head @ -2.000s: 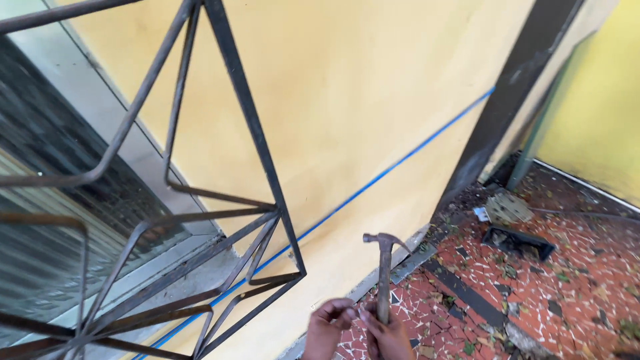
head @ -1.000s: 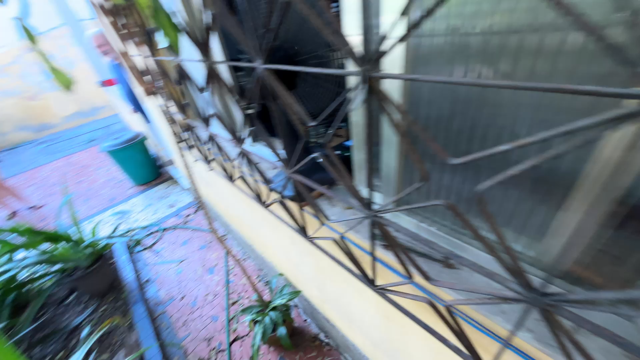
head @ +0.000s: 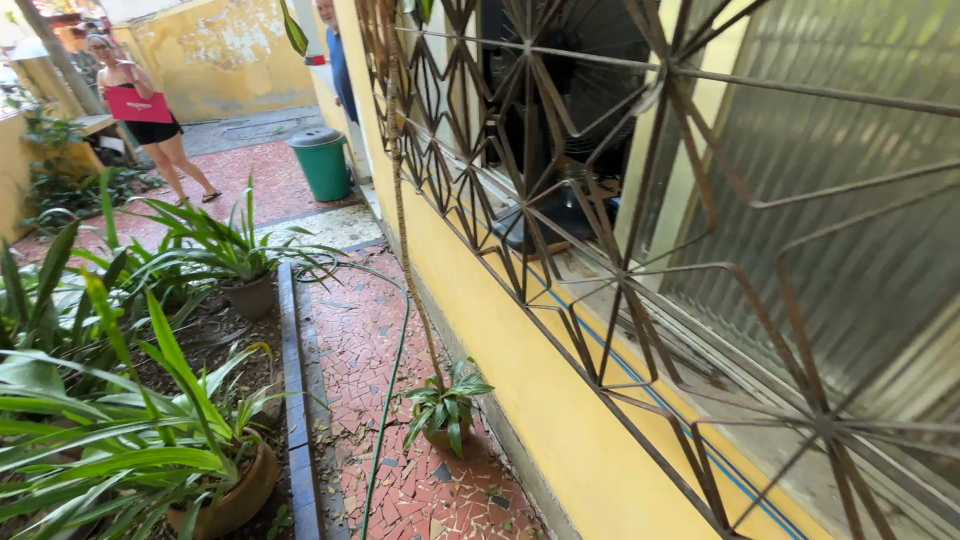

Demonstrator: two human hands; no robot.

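Note:
Neither my left hand nor my right hand is in the head view now, and the claw hammer is out of sight too. A rusty metal window grille (head: pixel 620 276) fills the right side, in front of a ribbed glass pane (head: pixel 795 217). Blue cable (head: pixel 660 403) runs along the yellow wall (head: pixel 480 330) below the window. Behind the grille, a fan (head: pixel 592 82) shows in part through the open window section.
A green hose (head: pixel 394 375) lies along the broken-tile path (head: pixel 367 330). A small potted plant (head: pixel 448 405) stands against the wall. Left are a blue-edged planting bed (head: pixel 298 427) and a green bin (head: pixel 321 165). Two people stand farther back, one holding a pink item (head: pixel 139 105).
The view has swung far left from the wall and hammer to the path. Two seconds ago both hands were in view at the hammer; now they are out of frame.

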